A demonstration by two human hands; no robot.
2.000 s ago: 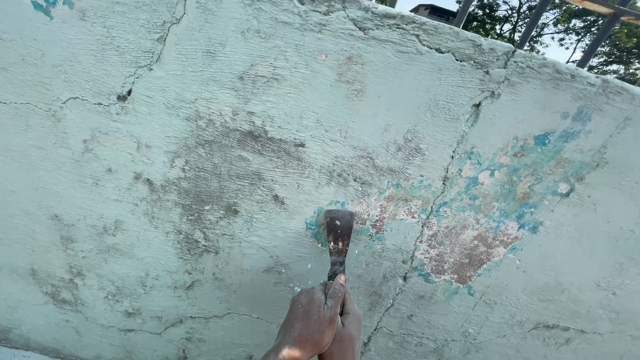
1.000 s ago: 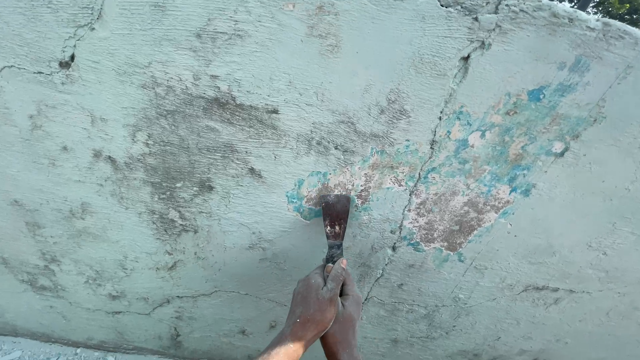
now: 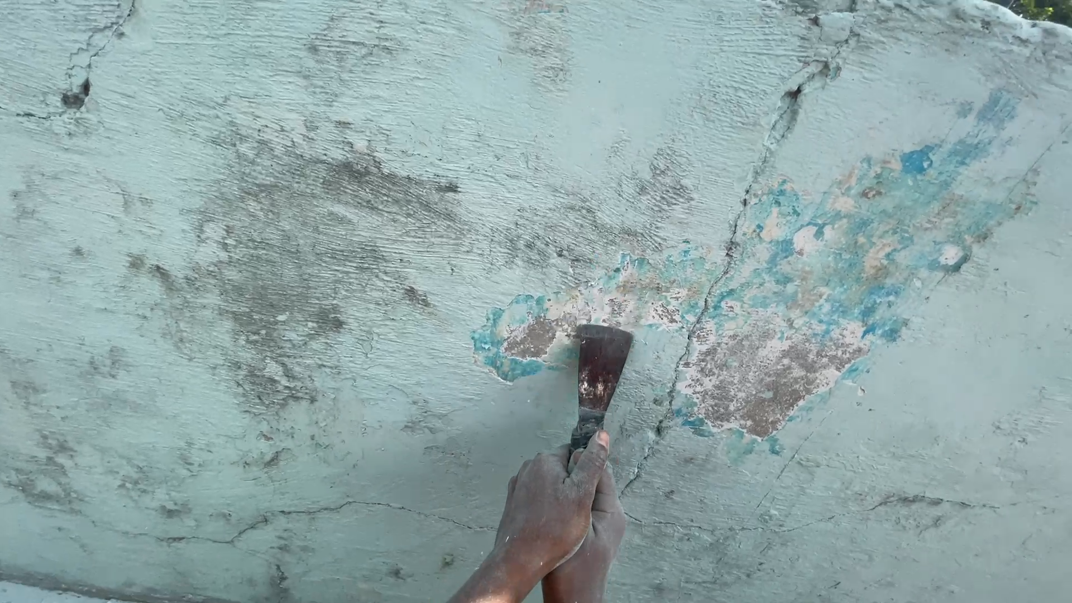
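Both hands are clasped on the dark handle of a paint scraper [image 3: 601, 368], its broad metal blade pointing up. My left hand [image 3: 544, 507] lies over the grip, and my right hand [image 3: 605, 536] is partly hidden behind it. The blade edge rests at the lower border of a patch of exposed plaster [image 3: 628, 306] ringed with blue paint, on a pale green painted wall [image 3: 469, 469]. Fine dust covers the fingers. Right of the blade, a larger bare patch [image 3: 762, 377] shows grey and whitish plaster below flaking blue paint [image 3: 888, 243].
A long crack [image 3: 733, 226] runs down the wall just right of the scraper. A thinner crack [image 3: 352, 504] crosses low on the left. Dark stains [image 3: 285, 268] mark the wall's left half. The rough top edge [image 3: 1005, 18] and some foliage [image 3: 1043, 8] show at upper right.
The bare patch near the blade extends further left than two seconds ago. Against the wall marks, the blade now sits further right than one second ago. The view has tilted down.
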